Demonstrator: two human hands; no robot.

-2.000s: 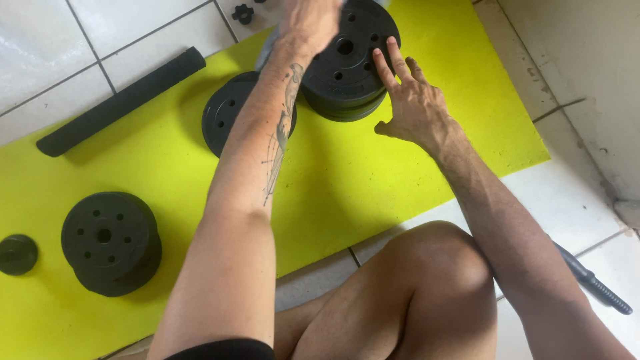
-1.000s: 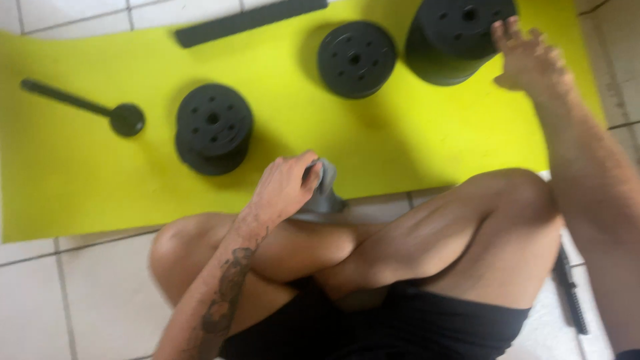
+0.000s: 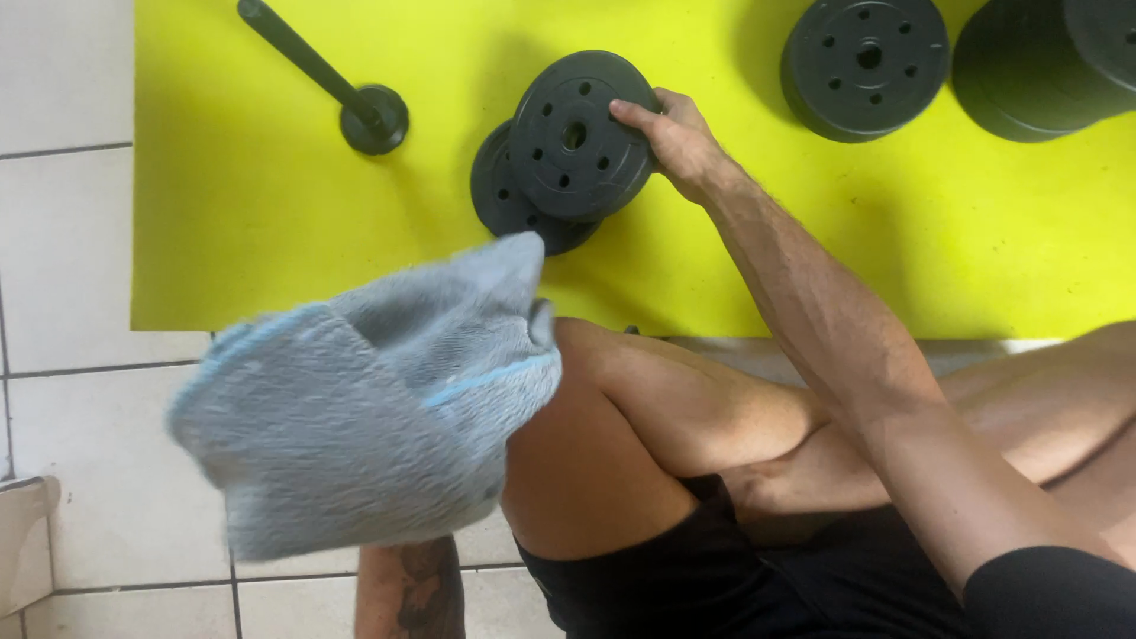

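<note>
My right hand (image 3: 674, 138) grips the right edge of a black weight plate (image 3: 577, 177), thumb on its upper face. The plate is tilted and partly overlaps another black plate (image 3: 490, 182) lower on the yellow mat (image 3: 293, 257). A grey cloth with light blue edging (image 3: 355, 435), slightly blurred, is held up over the lower left. It hides my left hand; my tattooed left forearm (image 3: 410, 590) runs up behind it.
On the mat a black bar stands on a round base (image 3: 374, 120) at upper left. Stacked black plates (image 3: 865, 80) and a taller stack (image 3: 1021, 80) stand at upper right. My crossed legs (image 3: 710, 408) border the mat. A pale object (image 3: 25, 541) lies on the tiles.
My right hand has moved left from the tall stack to a plate of the smaller left stack, and that plate is now tilted. The cloth has come up into view, unfolded wider. The view has shifted.
</note>
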